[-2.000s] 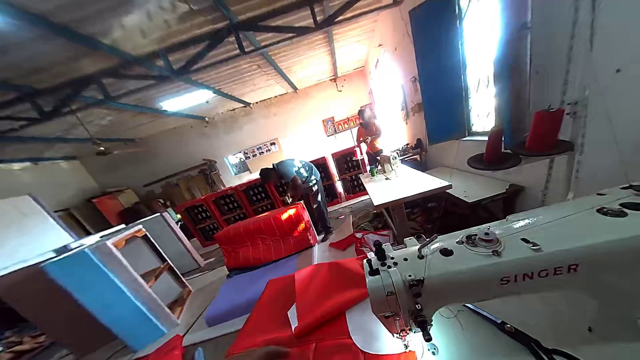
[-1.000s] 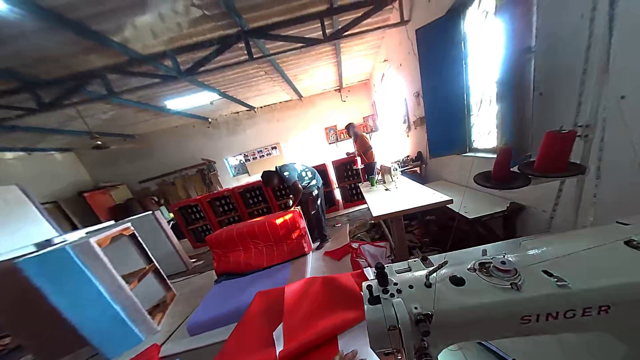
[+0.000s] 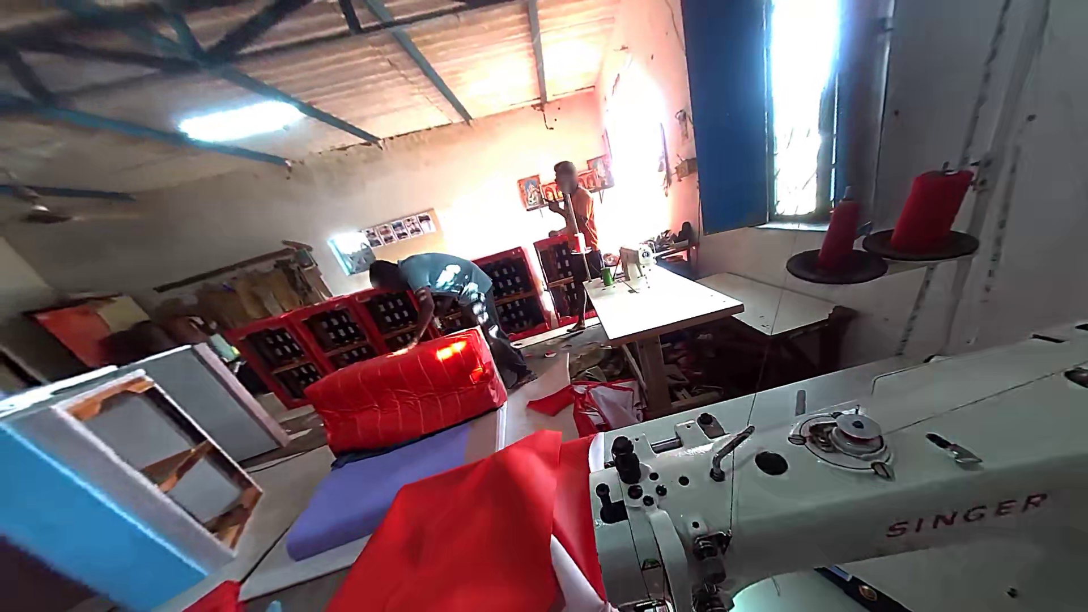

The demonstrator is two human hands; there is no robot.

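Neither of my hands shows in the head view now. A white Singer sewing machine (image 3: 816,501) fills the lower right, its needle end cut off by the bottom edge. Red fabric with a white underside (image 3: 476,527) lies against the left side of the machine head and runs out of the frame below. Two cones of red thread, one slim (image 3: 840,229) and one thick (image 3: 931,204), stand on dark round holders behind the machine. A thread runs down to the machine's top.
Past the fabric lie a folded purple cloth (image 3: 382,493) and a red upholstered block (image 3: 408,391). A blue and grey frame (image 3: 170,476) stands left. A white table (image 3: 663,302) bears another sewing machine (image 3: 636,259). One person (image 3: 450,280) bends over the block; another (image 3: 578,212) stands behind.
The red fabric beside the machine has shifted and now stands higher in a fold. The far person, bent at first, is upright with arms raised. A fingertip at the bottom edge has left view.
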